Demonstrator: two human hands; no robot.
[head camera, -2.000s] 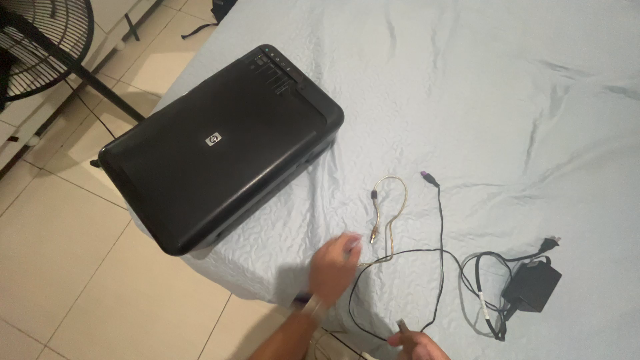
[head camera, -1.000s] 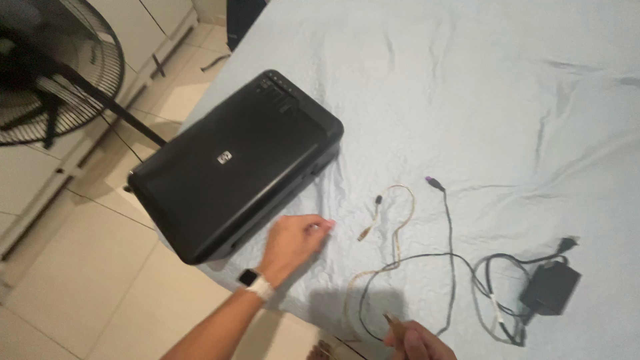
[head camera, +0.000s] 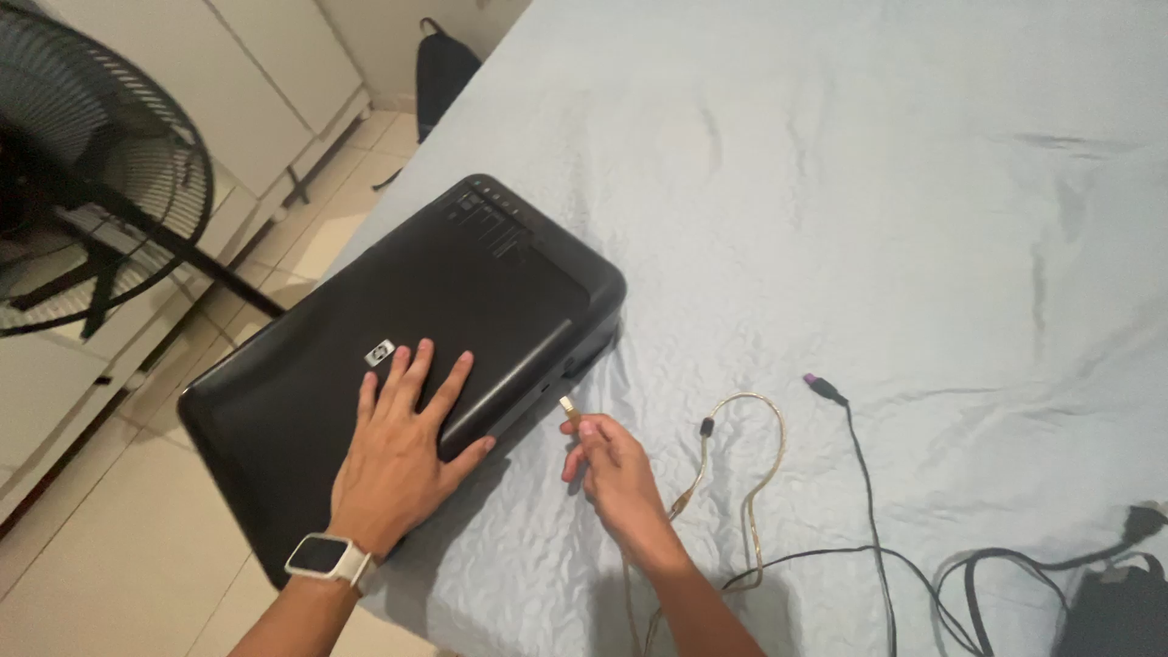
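Note:
A black HP printer (head camera: 456, 283) lies on a light blue bed sheet at the left edge of the bed. My left hand (head camera: 401, 447), with a watch on its wrist, rests flat on the lid, fingers spread below the logo. Just right of the printer's side, my right hand (head camera: 607, 465) pinches a USB cable plug (head camera: 569, 409), its metal end pointing toward the small ports on that side. The translucent, gold-toned cable (head camera: 780, 438) loops on the sheet to the right of this hand. A dark power cable with a purple-tipped connector (head camera: 826, 388) lies further right.
A black power adapter (head camera: 1118, 607) and a mains plug (head camera: 1142, 522) are at the lower right. A black fan (head camera: 100, 182) stands on the tiled floor at the left, by white cabinets (head camera: 274, 73). A dark backpack (head camera: 444, 73) sits beyond the bed's edge.
My left hand has moved from the sheet beside the printer onto its lid. My right hand has come up from the lower edge to the printer's side, holding the plug.

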